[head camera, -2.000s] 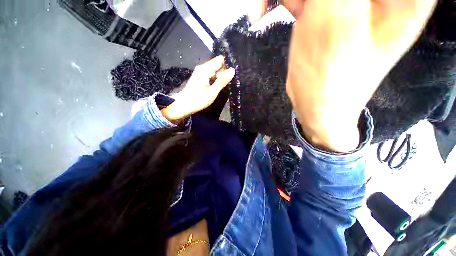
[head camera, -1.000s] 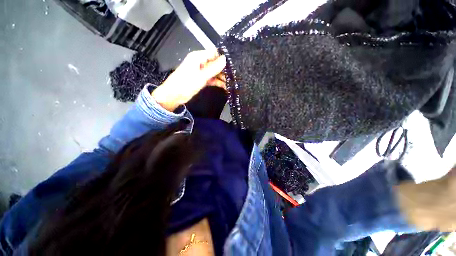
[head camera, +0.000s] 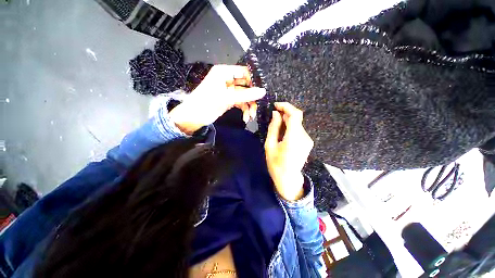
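Note:
A dark grey flecked garment (head camera: 347, 103) spreads from the centre to the right. A narrow black trim with white flecks (head camera: 258, 68) runs down its left edge, and more trim runs along its upper edge. My left hand (head camera: 220, 96) pinches the left edge between thumb and fingers. My right hand (head camera: 289, 144) is close to it on the right, with thumb and fingertips together at the same edge. A needle or thread is too small to make out, so what the right fingertips hold cannot be told.
A white worktable (head camera: 380, 217) carries black-handled scissors (head camera: 442, 181) and a dark thread cone (head camera: 422, 244). On the grey floor lie a tangled dark heap (head camera: 156, 68) and a black slatted crate (head camera: 163, 23). Smooth black lining (head camera: 434, 24) shows upper right.
My right hand has come back from the far lower right to the trimmed edge beside my left hand. My left hand still pinches the edge. The view has shifted slightly.

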